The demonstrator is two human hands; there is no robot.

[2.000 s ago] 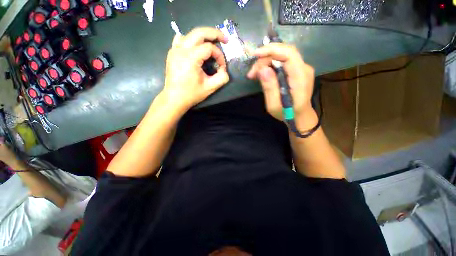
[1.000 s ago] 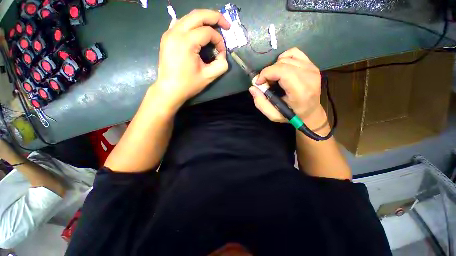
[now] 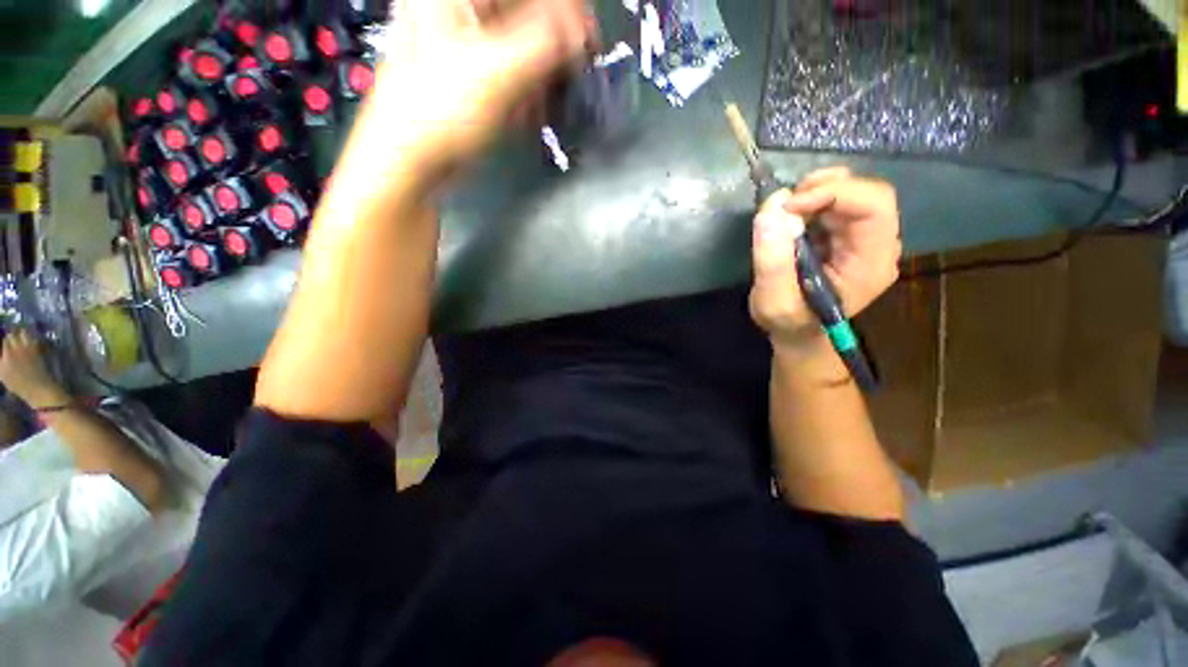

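Note:
My right hand [image 3: 827, 254] holds the soldering iron [image 3: 810, 271] like a pen, its pale tip pointing up and left over the mat, apart from any board. My left hand [image 3: 489, 65] is blurred at the top edge of the picture; whether it holds anything cannot be told. White-and-blue circuit boards [image 3: 691, 63] lie at the top, between the hands. A small white piece [image 3: 556, 149] lies on the mat below my left hand. Many black housings with red faces [image 3: 237, 143] are piled at the left.
A dark tray of silvery bits [image 3: 886, 104] is at the upper right. A black cord runs along the bench's right side. An open cardboard box [image 3: 1029, 352] and a grey crate [image 3: 1042, 586] are below right. A person in white [image 3: 85, 521] is at the left.
My left hand has moved up and away from the work spot. The board and wired white piece beside it are gone from there. The iron has swung to point more upward, further right.

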